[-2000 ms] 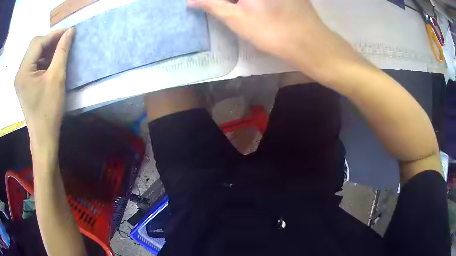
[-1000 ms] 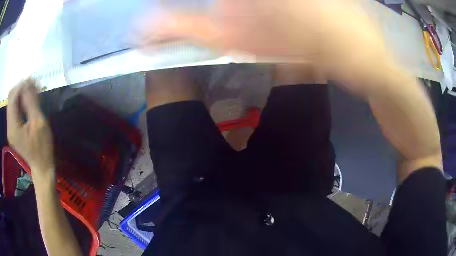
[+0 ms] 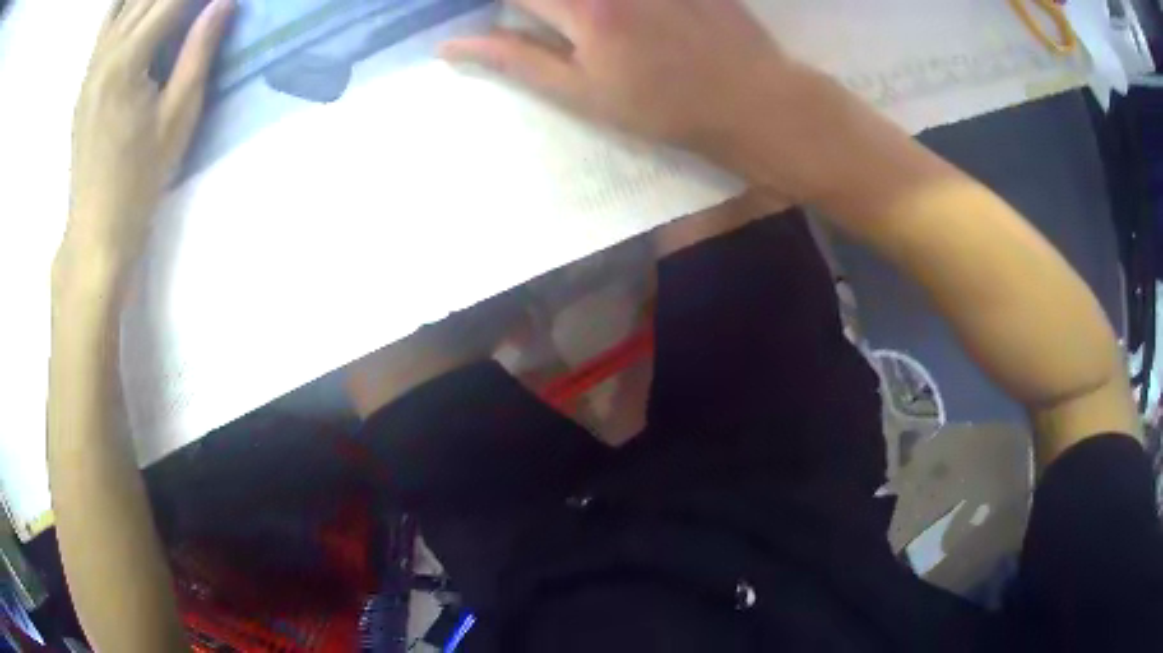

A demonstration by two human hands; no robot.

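The sewing template [image 3: 351, 32] lies at the top edge of the view, partly cut off, with a blue-grey panel and darker lines showing in it. A rounded dark tab [image 3: 313, 79] sticks out from its near edge. My left hand [image 3: 153, 96] is at the template's left end, thumb against it; the fingertips reach the picture's top edge. My right hand [image 3: 599, 58] is at its right end, thumb stretched left over the white tabletop, other fingers partly cut off by the top edge. Whether it grips the template cannot be told.
The white table [image 3: 370, 242] has a slanting near edge above my lap and faint ruler marks. Orange-yellow scissor handles [image 3: 1046, 23] lie at the upper right. A red plastic basket [image 3: 281, 600] is below left, and a bit of blue plastic [image 3: 459, 630] shows beside it.
The view has turned and shifted. The template now sits farther up, mostly out of view, with its dark tab showing. My left hand has come back from the table's front edge to the template.
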